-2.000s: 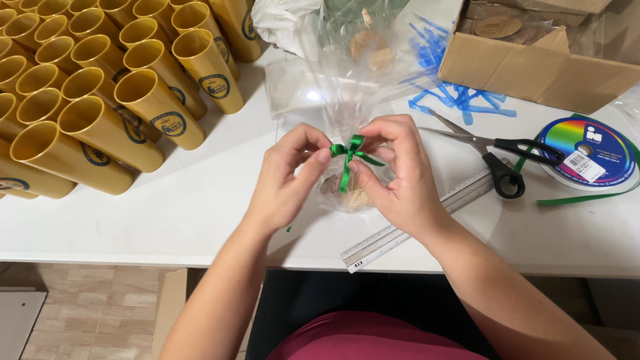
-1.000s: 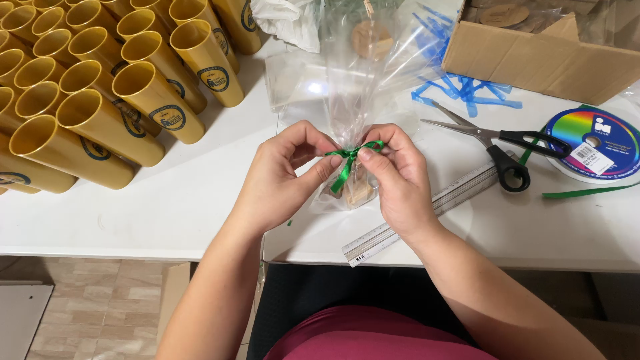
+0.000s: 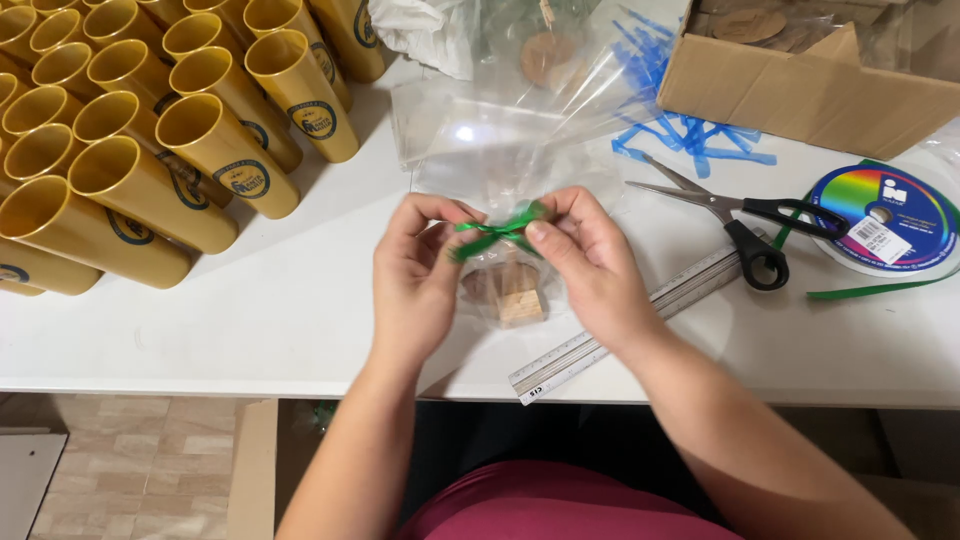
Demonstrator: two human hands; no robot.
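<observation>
My left hand (image 3: 420, 262) and my right hand (image 3: 592, 262) pinch opposite sides of a green satin ribbon bow (image 3: 499, 231), which is blurred. The bow sits around the neck of a clear cellophane bag (image 3: 555, 289). Below it, a small wooden block (image 3: 519, 307) and a brown round piece show through the film. Right of my right hand, scissors with black handles (image 3: 724, 206) lie with parted blades, one handle over the end of a scale ruler (image 3: 630, 322). A ribbon spool (image 3: 881, 214) with a loose green end lies beside them.
Several gold cups (image 3: 225, 150) with round printed emblems stand at the left. Blue strips (image 3: 694, 142) lie next to a cardboard box (image 3: 795, 90) at the back right. Clear film, a bag holding wooden pieces (image 3: 547, 60) and crumpled white plastic (image 3: 427, 34) lie behind my hands.
The ribbon's loops and ends are spread more sideways between my fingers than before. The wooden block inside the bag shows more plainly below the bow.
</observation>
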